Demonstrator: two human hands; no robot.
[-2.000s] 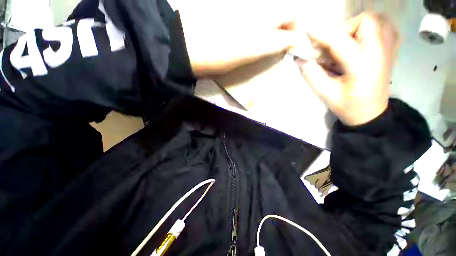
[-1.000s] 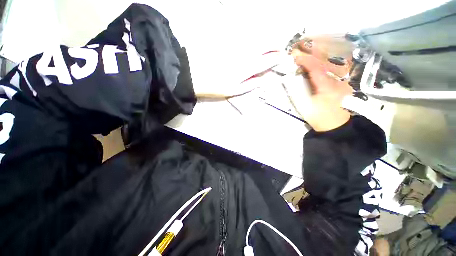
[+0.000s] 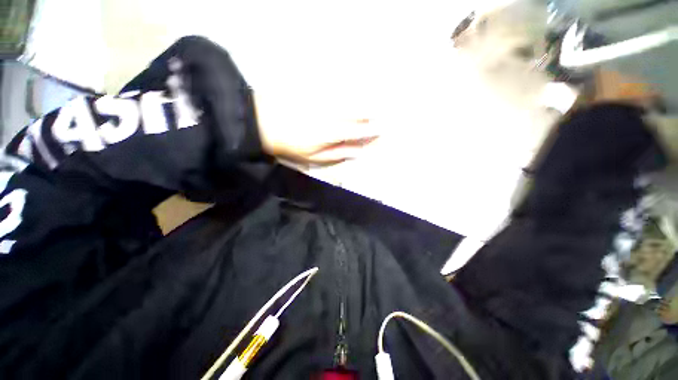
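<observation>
My left hand (image 3: pixel 320 141) lies low over the glaring white work surface (image 3: pixel 416 178), fingers pointing right. It is partly washed out, and whether it touches or holds fabric cannot be told. My right hand (image 3: pixel 623 86) is at the upper right beyond the black sleeve. Only a blurred patch of skin shows, and its fingers cannot be made out. The sewing machine's metal needle area (image 3: pixel 554 63) is blurred at the upper right, beside a white curved bar (image 3: pixel 624 49). A pale tan, blurred area, perhaps fabric (image 3: pixel 505 52), lies left of it.
The dark table edge (image 3: pixel 372 204) runs across in front of the black jacket. White cables (image 3: pixel 260 338) hang on the jacket. Blurred grey-green piles (image 3: pixel 639 341) are at the lower right. A small dark object (image 3: pixel 462 28) is near the top.
My right hand has moved from the needle area to the right, its arm reaching farther out. My left hand's fingers remain low on the surface. The view has shifted, and the machine head shows less.
</observation>
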